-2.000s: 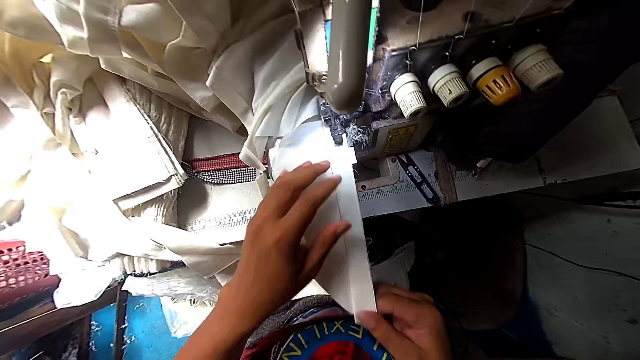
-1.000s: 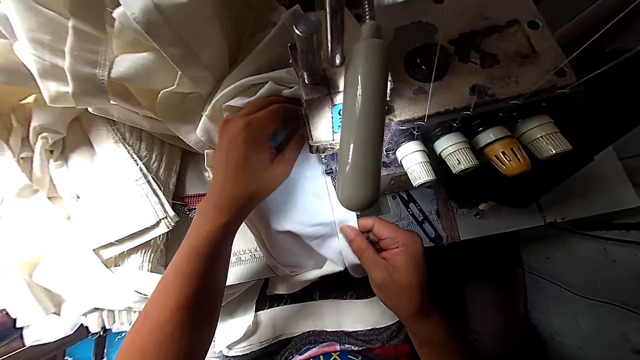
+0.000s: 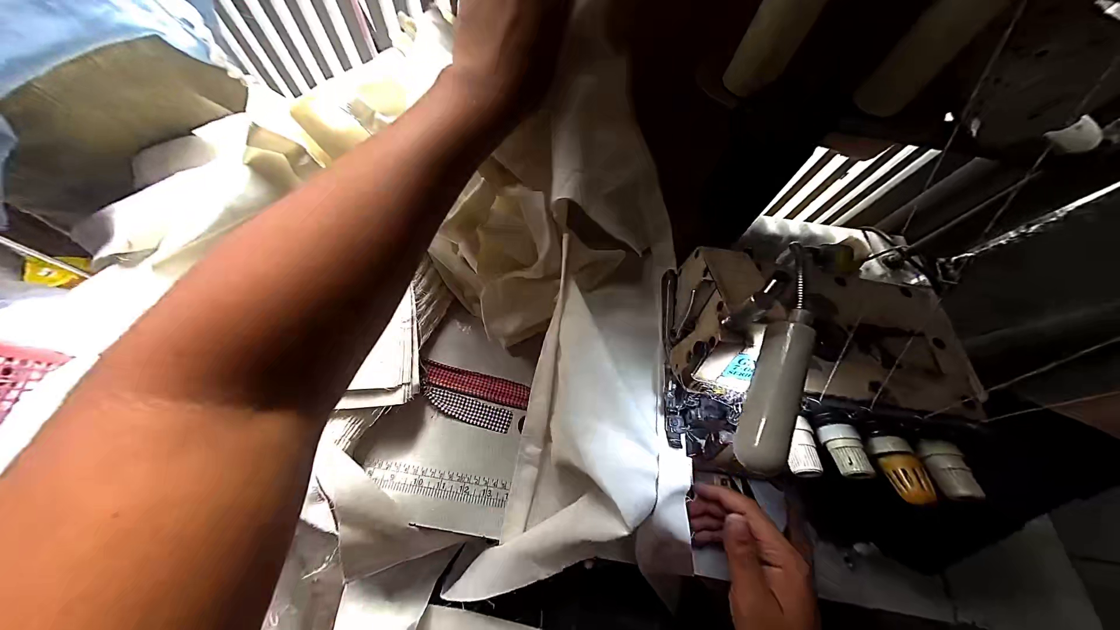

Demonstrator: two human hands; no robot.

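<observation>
My left hand [image 3: 512, 39] is raised at the top edge, over the upper end of the cream fabric [image 3: 604, 376]; its fingers are in shadow and partly cut off, so its grip is hidden. The fabric hangs down from there and lies along the left side of the overlock sewing machine [image 3: 831, 324], its edge at the dark presser foot area [image 3: 691, 420]. My right hand [image 3: 757, 547] is low, just below the machine's tension dials [image 3: 847, 451], with its fingertips at the fabric's right edge. Whether it pinches the cloth is unclear.
Stacked cream cloth pieces [image 3: 381, 359] lie left of the machine, beside red and black checked strips [image 3: 472, 385] and a printed ruler scale [image 3: 437, 484]. A pink plastic basket [image 3: 26, 372] is at the far left. Threads run across the right side above the machine.
The view has tilted up strongly. My left hand has moved from beside the presser foot up and away, toward the fabric's far end. My right hand remains near the fabric edge below the machine.
</observation>
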